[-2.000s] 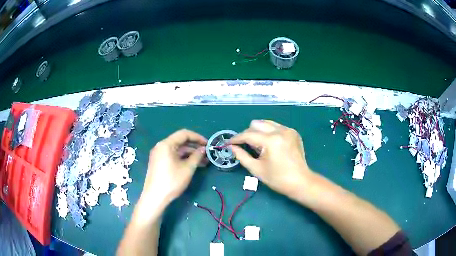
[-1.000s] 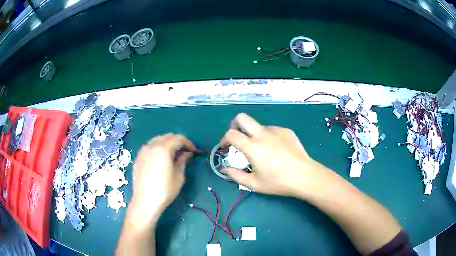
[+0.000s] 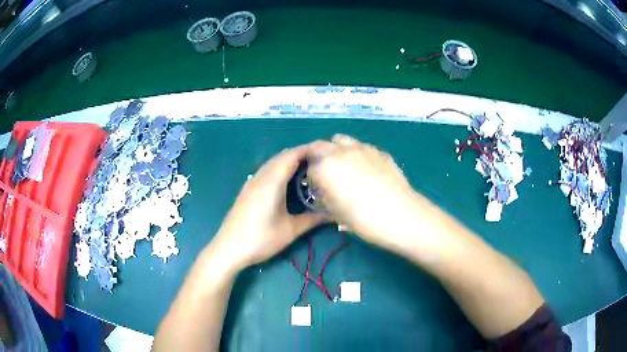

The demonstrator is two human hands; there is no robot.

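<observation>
A round grey housing (image 3: 309,190) stands on the dark green bench in front of me, mostly hidden by my hands. My left hand (image 3: 271,199) is curved around its left side, thumb at the near edge. My right hand (image 3: 354,182) covers its top and right side; its fingertips are hidden. A small white plug (image 3: 250,177) shows just left of my left hand. Loose leads with red and dark wires and white square pads (image 3: 301,315) lie on the bench nearer to me, their upper parts partly under my hands.
Notched discs (image 3: 148,179) are piled at left beside a red tray (image 3: 41,213). Two lead heaps (image 3: 505,161) (image 3: 584,172) lie at right. Beyond the white strip (image 3: 234,103), the green belt carries several grey housings (image 3: 238,29), one with a white pad (image 3: 458,59).
My left hand has moved right from the stretched red wire to the housing's side. My right hand now covers the housing and the white pad seen there before. Housings on the belt have shifted right.
</observation>
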